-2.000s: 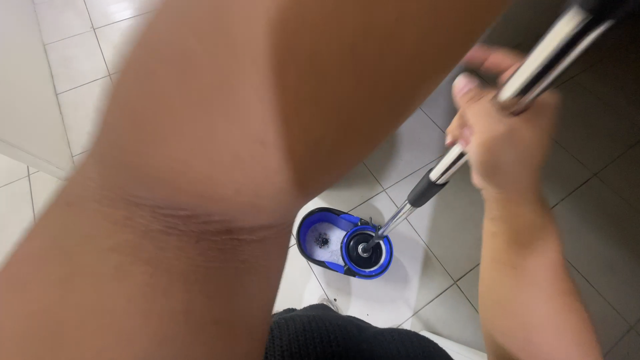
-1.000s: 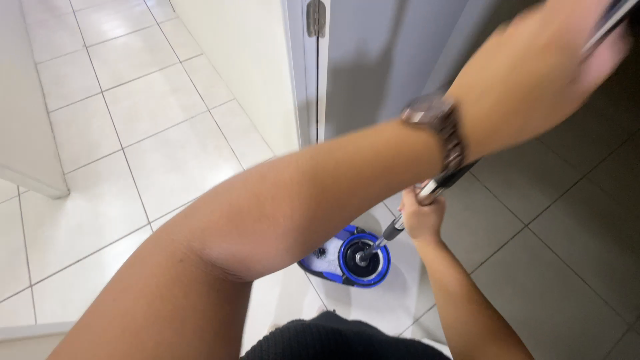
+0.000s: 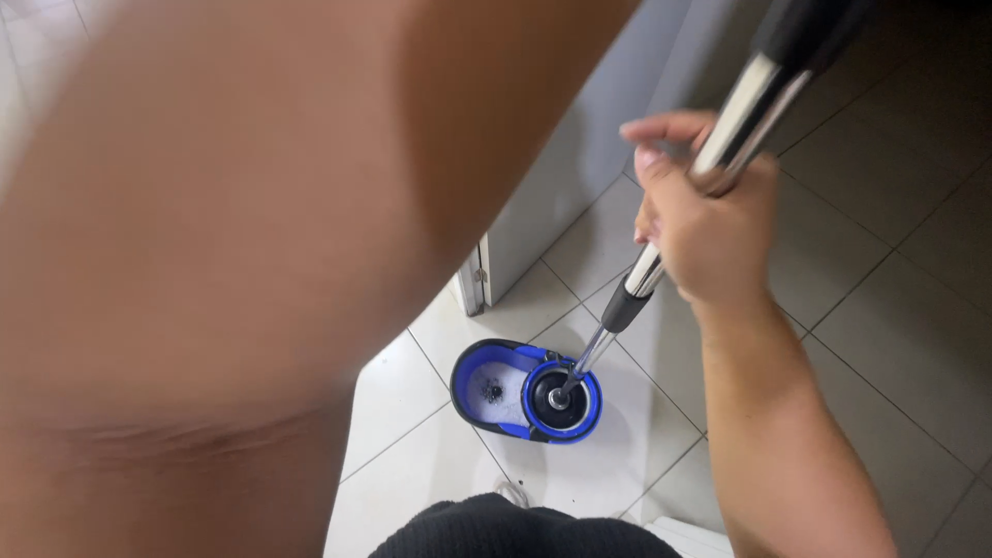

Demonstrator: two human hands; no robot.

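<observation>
A blue and black spin mop bucket stands on the tiled floor, with foamy water in its left part. The mop's round black head sits in the spin basket at the bucket's right. From it a chrome mop handle with a black joint rises tilted to the upper right. My right hand is wrapped around the handle above the joint, index finger held out. My left arm fills the left of the view, very near the camera; its hand is out of frame, past the top edge.
A grey door with its frame and a hinge stands behind the bucket. Light floor tiles surround the bucket. The floor at the right is in shadow. A white ribbed object shows at the bottom edge.
One second ago my left hand showed at the top right on the upper handle; now it is out of view, and the arm is nearer the camera. The mop head stays in the basket.
</observation>
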